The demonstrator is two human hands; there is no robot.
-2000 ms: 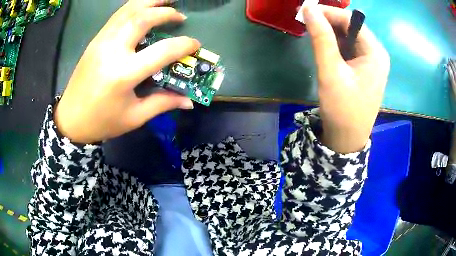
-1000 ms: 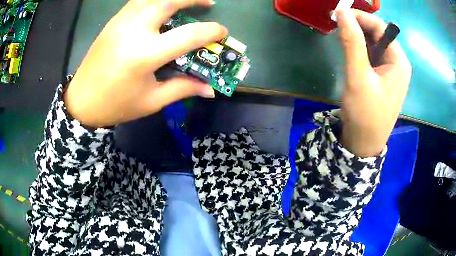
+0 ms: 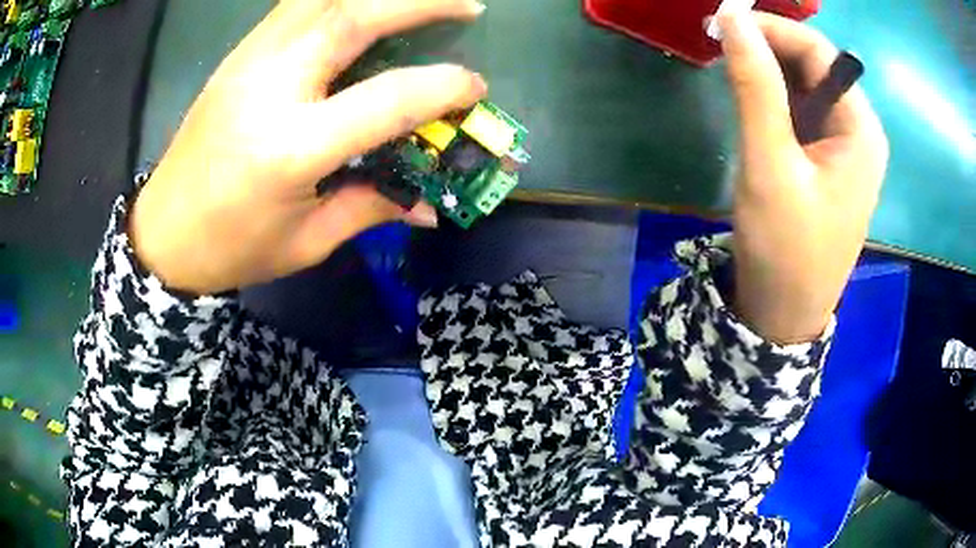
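Note:
My left hand (image 3: 278, 150) holds a green power supply board (image 3: 461, 184) between thumb and fingers above the bench's front edge. The board is tilted, with yellow parts and a green terminal block (image 3: 494, 192) showing at its right end; my fingers hide its left part. My right hand (image 3: 797, 161) is raised at the right, away from the board. Its fingertips touch a small white tape piece (image 3: 723, 15) at the red tape dispenser (image 3: 669, 30). A dark stick, likely the tweezers (image 3: 842, 77), is held back in my right palm; its tips are hidden.
Rows of green-and-yellow boards (image 3: 24, 128) lie on the dark mat at the far left. The green bench (image 3: 599, 139) turns teal at right. A blue bin (image 3: 845, 385) stands below at right. Another person's dark clothing shows at the right edge.
Both hands have moved right in the picture since the first frame. The board has tilted so its terminal block face shows. The right hand stays at the dispenser with white tape at its fingertips.

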